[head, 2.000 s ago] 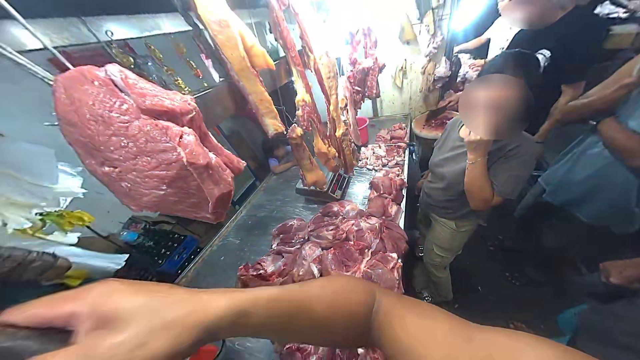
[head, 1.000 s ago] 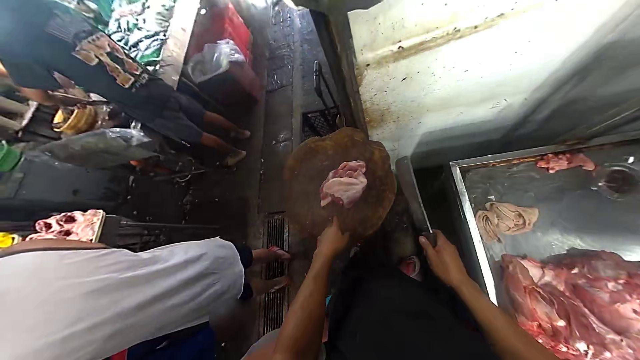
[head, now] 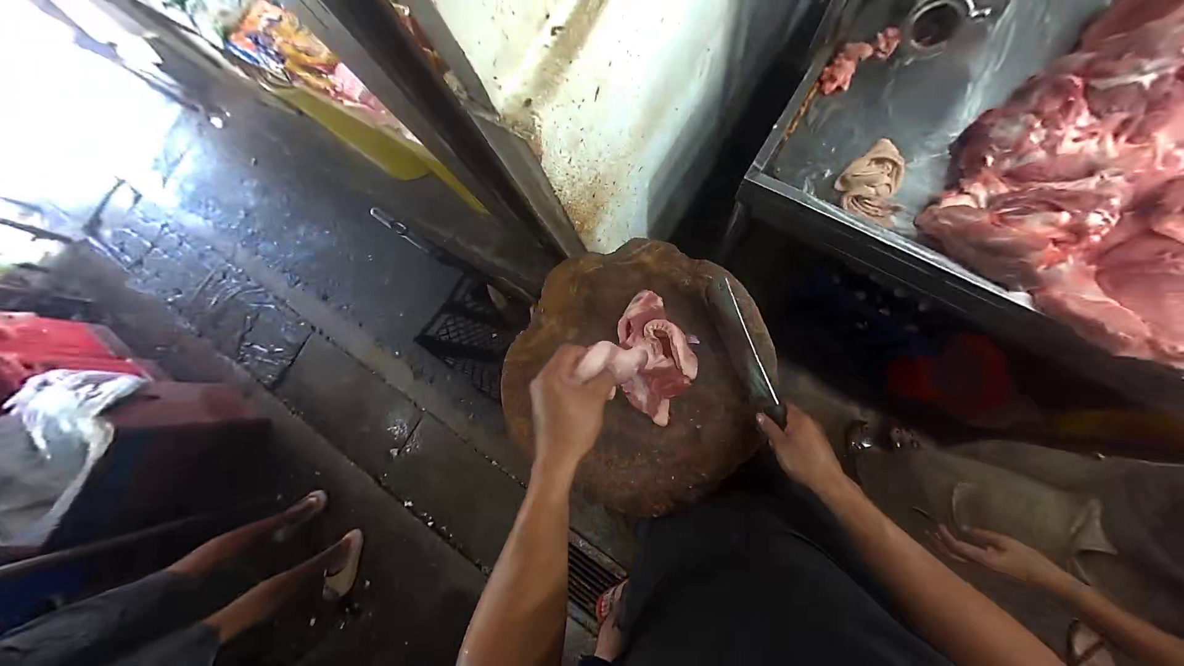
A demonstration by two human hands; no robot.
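On a round wooden chopping block (head: 638, 462) lies a folded piece of raw meat (head: 659, 356) with pale fat. My left hand (head: 571, 400) grips the meat's pale left end, its fingers closed around it. My right hand (head: 803, 444) holds the dark handle of a cleaver (head: 743, 342). The cleaver's blade lies along the right part of the block, apart from the meat, with its bright edge line visible.
A metal tray table (head: 832, 227) at the upper right bears a pile of raw meat (head: 1064, 194) and a tan cloth-like piece (head: 871, 180). A black plastic crate (head: 472, 328) stands left of the block. People's legs and another person's hand (head: 1004, 555) are nearby.
The view has turned. A second ago the cleaver was beside the block; now it is over the block's right part. My left hand has moved from the block's near edge onto the meat.
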